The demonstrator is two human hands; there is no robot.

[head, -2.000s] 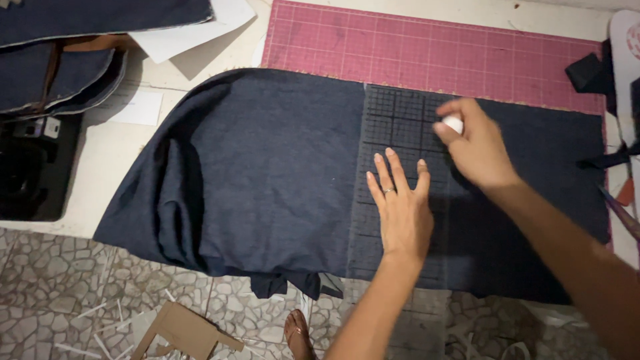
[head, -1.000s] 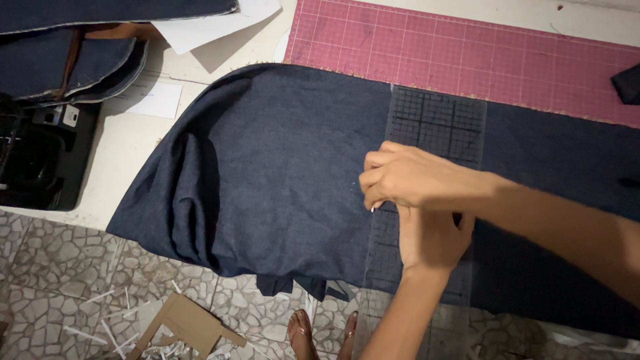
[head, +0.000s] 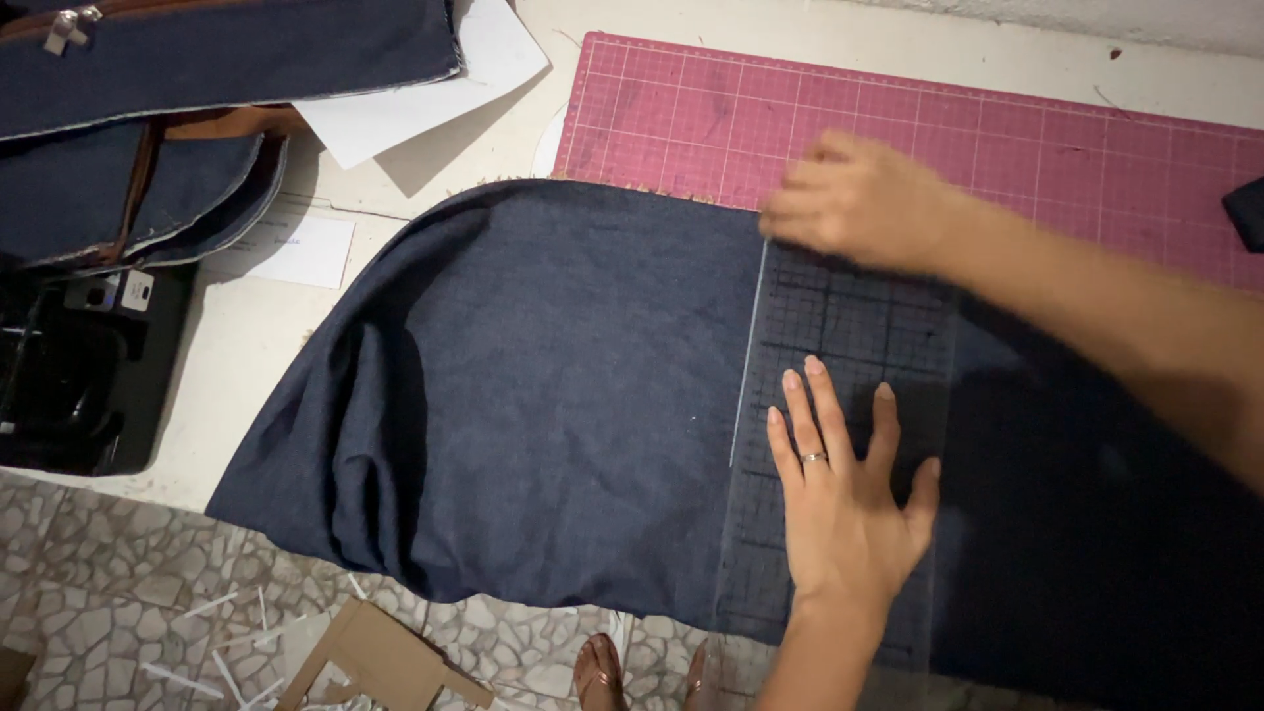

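Observation:
Dark blue denim fabric lies across the table, with folds at its left. A clear gridded acrylic ruler runs from top to bottom over it. My left hand, a ring on one finger, rests flat on the ruler with its fingers spread. Blurred by motion, my right hand is at the ruler's top left corner, fingers closed around a small white chalk piece seen earlier and hidden now. A thin white line shows on the denim along the ruler's upper left edge.
A pink cutting mat lies behind the fabric. At left are denim pieces with brown trim, white paper and a black device. Cardboard and paper strips lie on the floor near feet.
My right hand has moved from over my left hand up to the ruler's top edge. A white line now shows beside the ruler. My left hand's fingers, hidden a second ago, are in sight.

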